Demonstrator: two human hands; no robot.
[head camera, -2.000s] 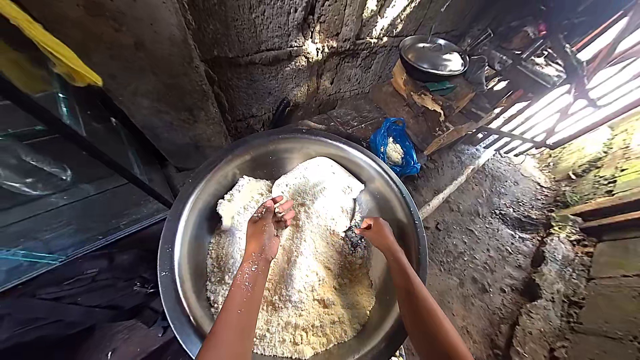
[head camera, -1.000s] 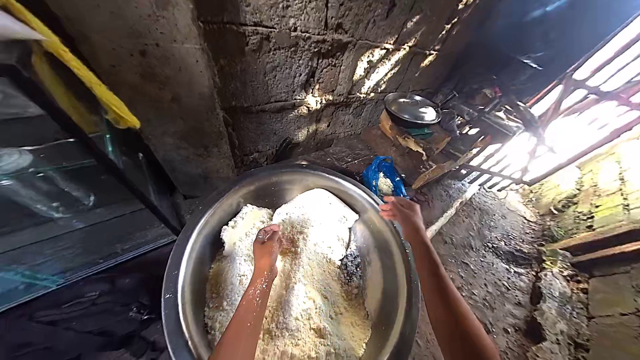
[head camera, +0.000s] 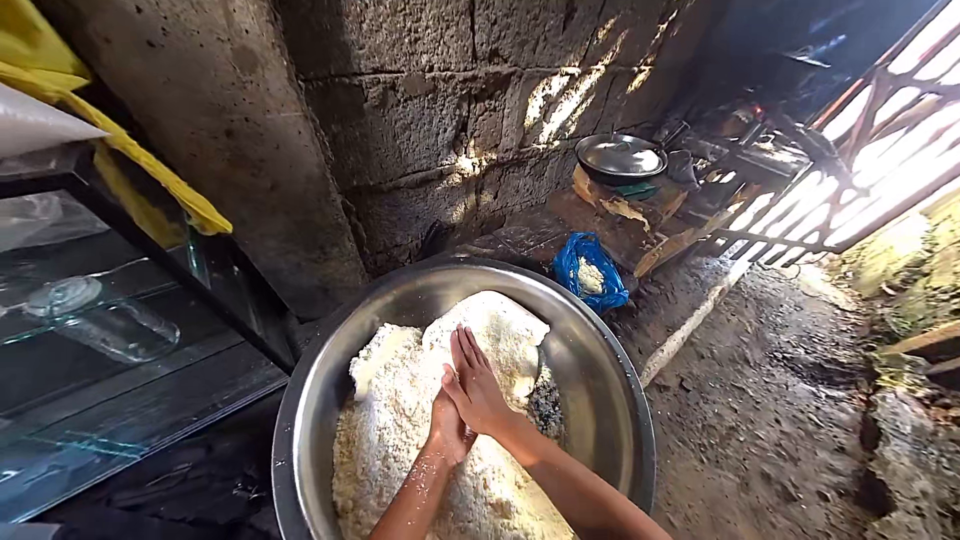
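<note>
A large round metal basin (head camera: 604, 405) holds a heap of pale, crumbly, grated-looking material (head camera: 390, 435). Near the back of the heap lies a smoother white mound (head camera: 487, 322), and a dark speckled patch (head camera: 546, 401) shows at its right side. My right hand (head camera: 480, 390) lies palm to palm against my left hand (head camera: 450, 424) above the middle of the heap, its fingers straight and pointing away from me. The left hand is partly covered by the right, so whether anything sits between the palms is hidden. Pale crumbs cling to my left forearm.
Behind the basin's right rim sits a blue plastic bag (head camera: 592, 281) with pale crumbs inside. Farther back stands a lidded pan (head camera: 621, 157) near a rough block wall (head camera: 405, 127). A glass-sided case (head camera: 135, 375) is at the left, and a pole (head camera: 694, 322) lies on the dirt ground.
My right hand has come from over the basin's right rim to meet my left hand. One second ago the two hands were apart.
</note>
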